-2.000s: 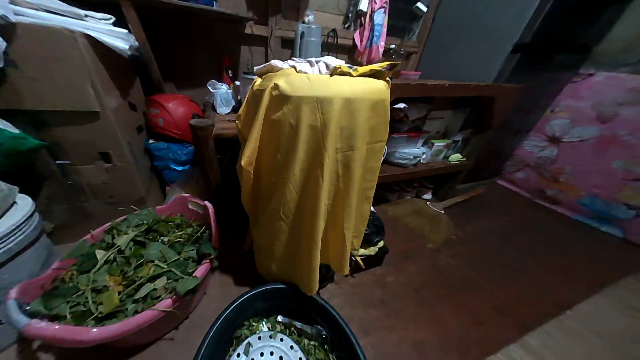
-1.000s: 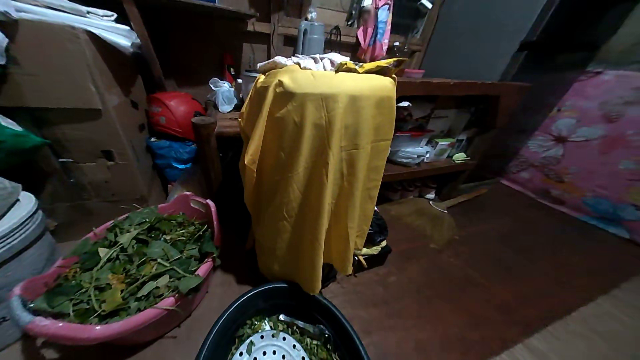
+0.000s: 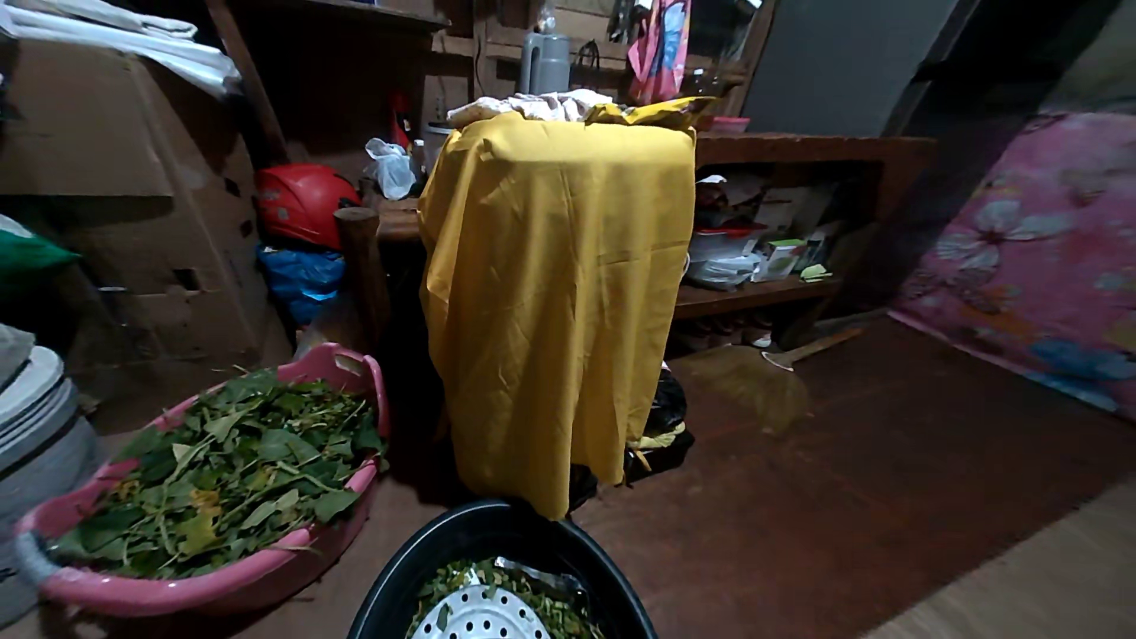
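Note:
Neither my left hand nor my right hand shows in the head view. At the bottom centre stands a black basin with cut green leaves inside. A white perforated plate or disc lies on those leaves, beside a shiny strip-like item that I cannot identify. To the left, a pink plastic tub is heaped with green leafy stems. A yellow cloth drapes down behind the black basin, its lower tip close to the basin's rim.
Large cardboard boxes, a red helmet and a white bucket are at the left. A broom lies on the floor to the right, near a wooden shelf with containers. A pink floral sheet hangs at the far right.

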